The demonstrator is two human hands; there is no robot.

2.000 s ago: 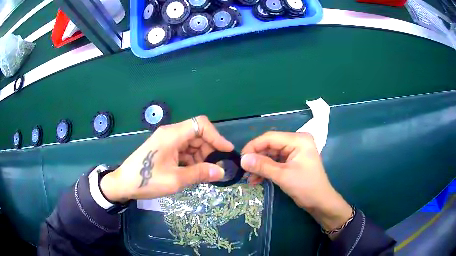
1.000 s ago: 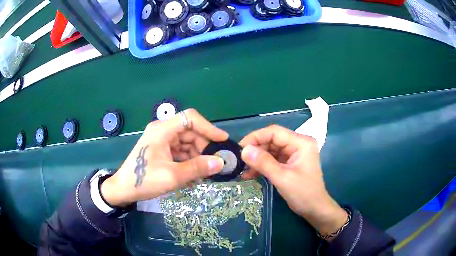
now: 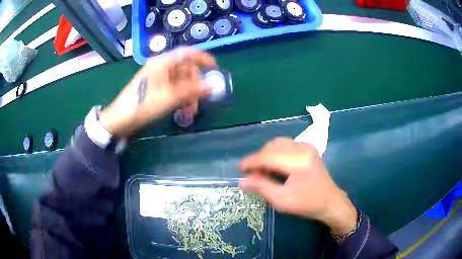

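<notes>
My left hand (image 3: 162,91), blurred, is over the green belt with a black wheel (image 3: 218,85) with a pale hub at its fingertips. Another wheel (image 3: 183,117) lies on the belt under this hand, partly hidden. My right hand (image 3: 299,182), also blurred, is above the right rim of the clear plastic tub, thumb and fingers close together; whether they hold a small piece cannot be told. The clear tub (image 3: 147,233) holds a loose heap of small silver and yellowish metal pieces (image 3: 213,220) and a white paper slip (image 3: 151,198).
A blue bin (image 3: 273,34) of wheels is at the back. Wheels (image 3: 49,139) stand along the belt edge at left. A white scrap (image 3: 318,129) lies beyond my right hand. A grey post (image 3: 91,30) and red bin (image 3: 66,38) are at upper left.
My left hand has moved up and away from my right hand, taking the wheel over the belt. My right hand has let go of the wheel and moved slightly right and down.
</notes>
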